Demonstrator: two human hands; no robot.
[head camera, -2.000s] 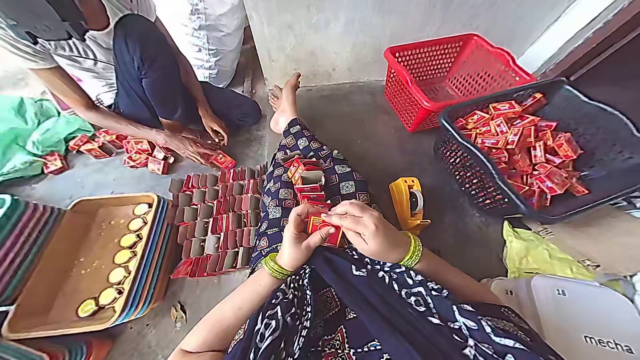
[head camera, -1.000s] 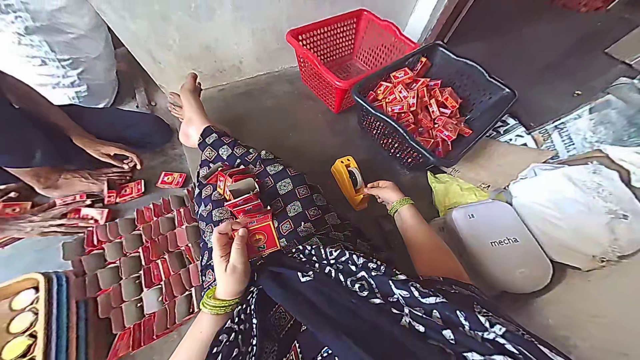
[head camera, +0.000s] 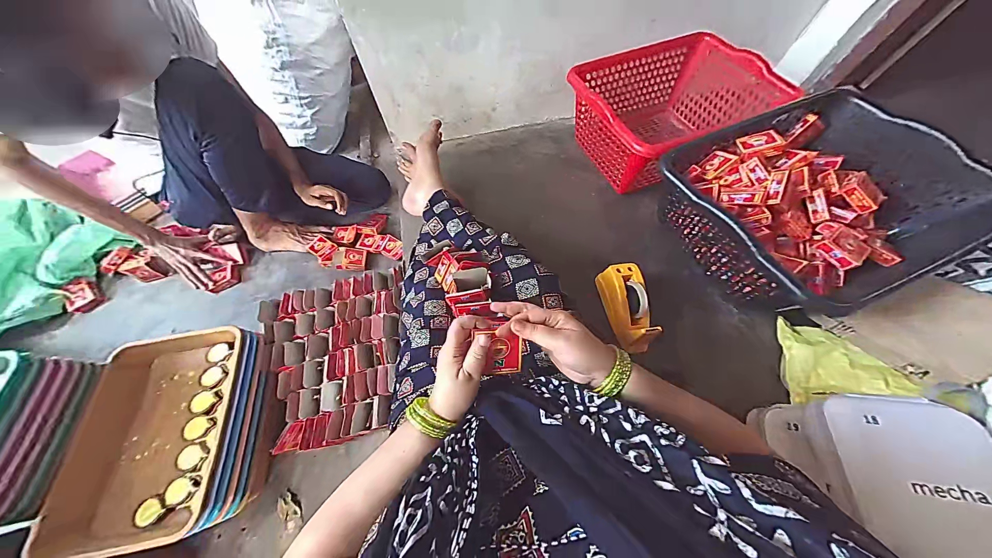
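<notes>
Above my lap, my left hand (head camera: 459, 360) pinches a flat red printed carton (head camera: 504, 353) by its left side. At the carton's upper right is my right hand (head camera: 562, 337), thumb and forefinger together; a bit of tape between them is too small to tell. Several red cartons (head camera: 469, 298) lie along my patterned trouser leg, one showing its grey inside. A yellow tape dispenser (head camera: 626, 308) with a pale roll stands on the floor beyond my right hand. Rows of red and grey cartons (head camera: 337, 356) lie on the floor left of my leg.
A black basket (head camera: 721, 252) holds many wrapped red packs, beside a red plastic basket (head camera: 612, 147). Stacked trays (head camera: 85, 473) stand at left, the top one with yellow round pieces. A co-worker's hand (head camera: 186, 256) touches red packs. A white lid (head camera: 907, 449) lies at lower right.
My right hand has come back from the yellow tape dispenser, where it was one second ago, to the carton at my left hand. The view has swung back left.
</notes>
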